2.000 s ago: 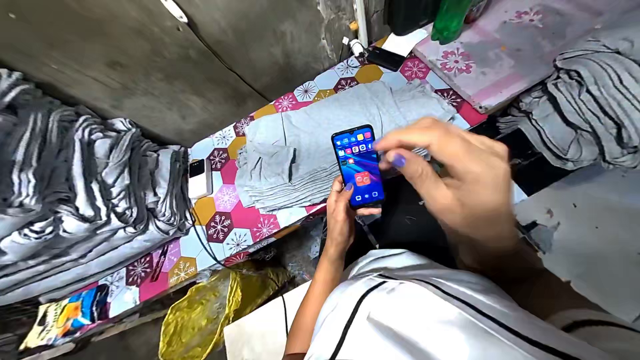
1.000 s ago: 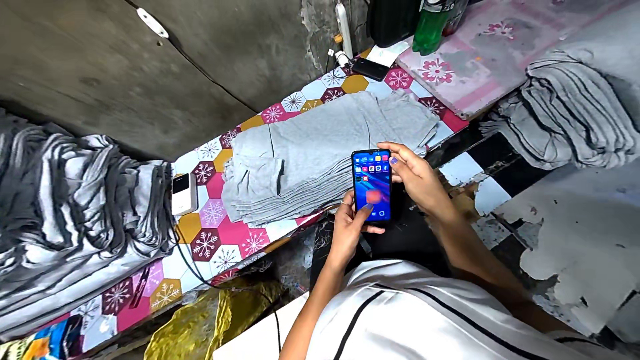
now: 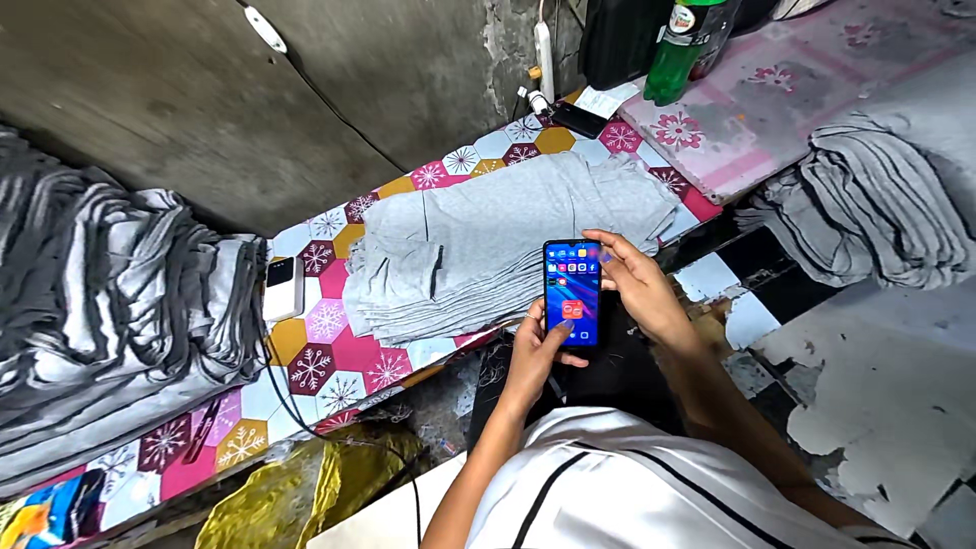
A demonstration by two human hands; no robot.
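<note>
A smartphone (image 3: 572, 293) with a lit home screen is held upright over my lap. My left hand (image 3: 536, 343) grips its lower left part, thumb over the bottom of the screen, a ring on one finger. My right hand (image 3: 625, 278) holds the phone's upper right edge between thumb and fingers; the thumbnail is purple. Just beyond the phone, a stack of folded grey fabric pieces (image 3: 488, 221) lies on the bench with the patterned cover (image 3: 328, 316).
Heaped grey fabric (image 3: 130, 305) fills the left, beside a white device (image 3: 284, 290) with a cable. Behind are a black phone (image 3: 579, 120) and a green bottle (image 3: 675, 65) on a pink board (image 3: 732, 114). More fabric (image 3: 862, 198) lies right; a yellow sack (image 3: 282, 496) sits below.
Two seconds ago my right hand was raised off the phone with its fingers near the screen; it now holds the phone's right edge. My left hand has kept hold of the phone.
</note>
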